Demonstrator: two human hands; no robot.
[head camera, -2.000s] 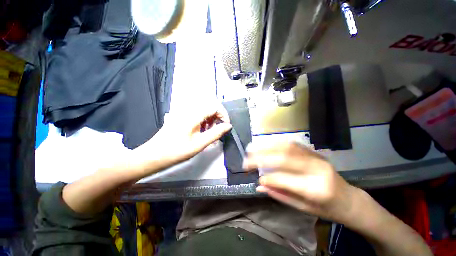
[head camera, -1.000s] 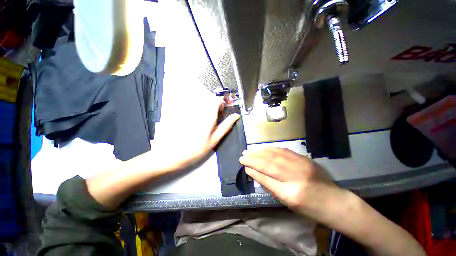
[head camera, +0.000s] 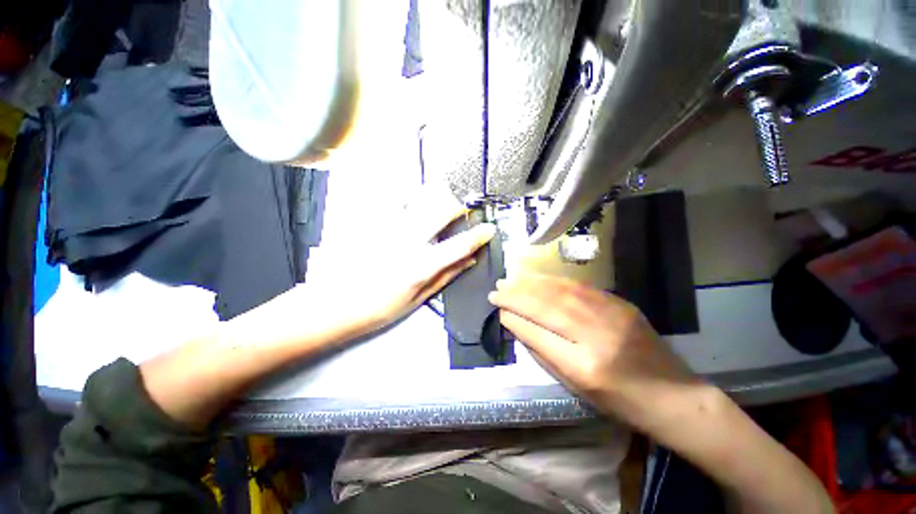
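Observation:
A dark grey cut piece (head camera: 470, 311) lies lengthwise under the presser foot area (head camera: 492, 209) of the off-white sewing machine (head camera: 603, 131), its near end close to the table's front edge. My left hand (head camera: 437, 269) lies on its left side, fingertips right by the foot. My right hand (head camera: 573, 326) rests at its right edge with fingertips on the fabric, fingers together. A small dark curved flap shows near the piece's lower right. The needle itself cannot be made out. Both hands press the piece flat; neither clearly pinches it.
Charcoal panels (head camera: 151, 201) are piled at the left. A spare dark strip stack (head camera: 655, 263) lies right of the needle. A round black object (head camera: 812, 306) and a phone-like thing (head camera: 872, 271) lie farther right. A white oval lamp (head camera: 286, 80) hangs upper left. The ruler edge (head camera: 402, 414) runs along the front.
From two seconds ago, the piece has moved up to the foot and both hands have settled along it. Over the last second the hands have barely moved; the camera view has shifted.

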